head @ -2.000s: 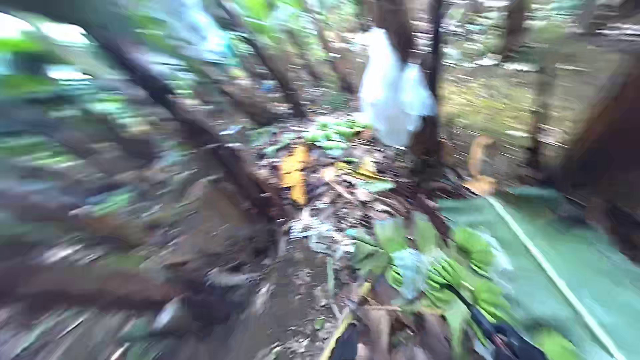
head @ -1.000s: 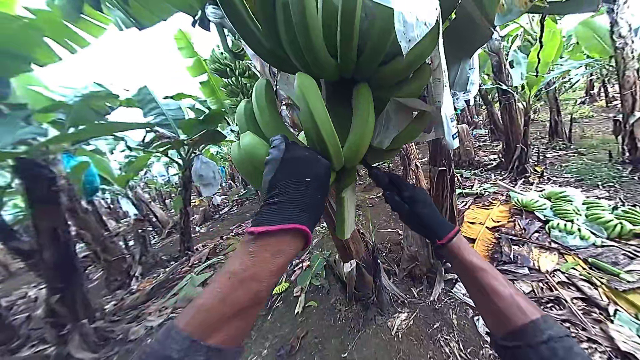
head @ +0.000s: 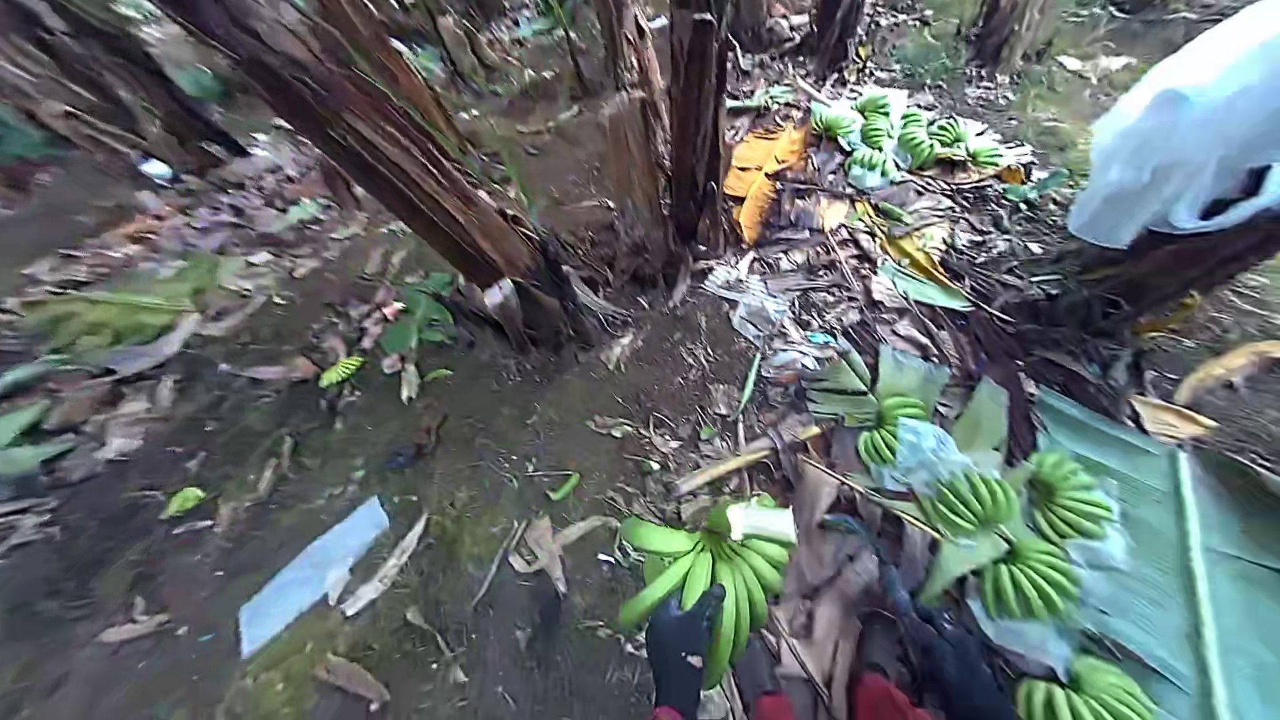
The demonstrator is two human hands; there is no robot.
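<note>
A hand of green bananas (head: 735, 580) with a pale cut crown is held low in the frame by my left hand (head: 680, 640), which wears a black glove and grips it from below. To its right, my right hand (head: 945, 640), also in a dark glove, is blurred; a dark, slim item extends up from it, and what it is cannot be made out. Several more hands of green bananas (head: 970, 500) lie just beyond my right hand on leaf pieces and clear plastic, beside a large green banana leaf (head: 1120, 500).
Banana stems (head: 400, 150) rise from the soil ahead. Farther back, more green banana hands (head: 900, 135) lie by a yellow leaf (head: 765, 175). A white plastic bag (head: 1180, 130) is at upper right. Dry leaves and a pale strip (head: 312, 575) litter the ground.
The view has swung down from the hanging banana bunch to the ground. My left hand, at the bunch one second ago, now holds a separate hand of bananas.
</note>
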